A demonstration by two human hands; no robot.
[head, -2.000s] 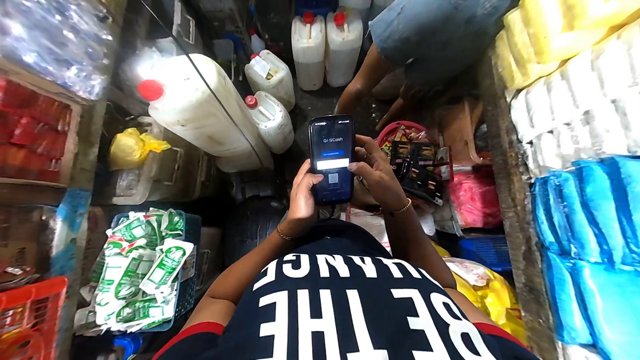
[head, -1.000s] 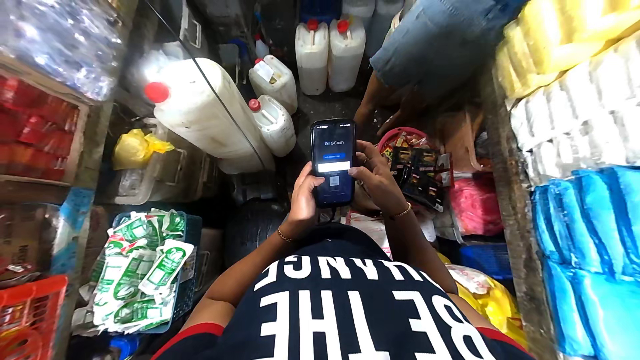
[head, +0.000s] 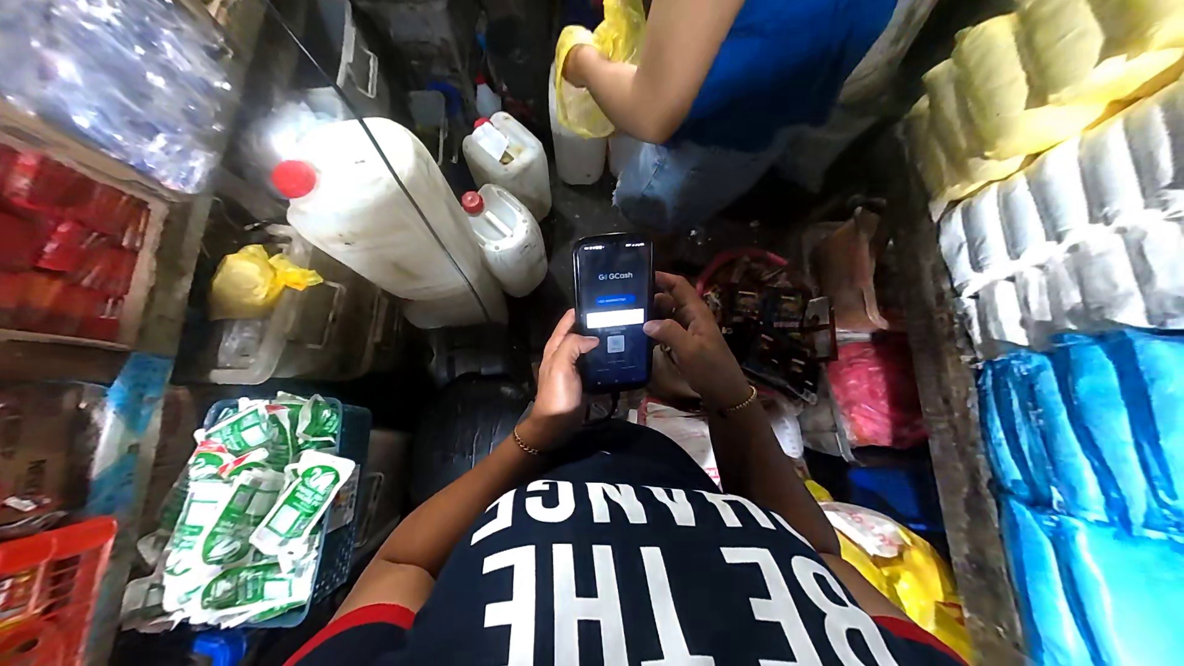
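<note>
A black smartphone (head: pixel 613 277) with a lit, dark blue screen is held upright in front of my chest. My left hand (head: pixel 561 370) grips its left edge, the thumb lying over the lower screen. Around the right edge is my right hand (head: pixel 689 338), its thumb by the white bar on the screen. Each wrist wears a thin gold-coloured bracelet. Beyond the phone, another person's bare arm (head: pixel 652 88) reaches left with a yellow plastic bag (head: pixel 592 83) at the hand.
White plastic jerrycans (head: pixel 388 222) with red caps stand ahead on the left. A blue basket (head: pixel 347 462) holds green-and-white packets. Right of me are a basket of dark packets (head: pixel 763 324), a pink bag (head: pixel 874 393) and shelves of yellow, white and blue bagged goods (head: pixel 1091 435).
The other person, earlier bent low beyond the phone, is now more upright, with a yellow bag at the hand near the back jerrycans. My hands and the phone have hardly moved.
</note>
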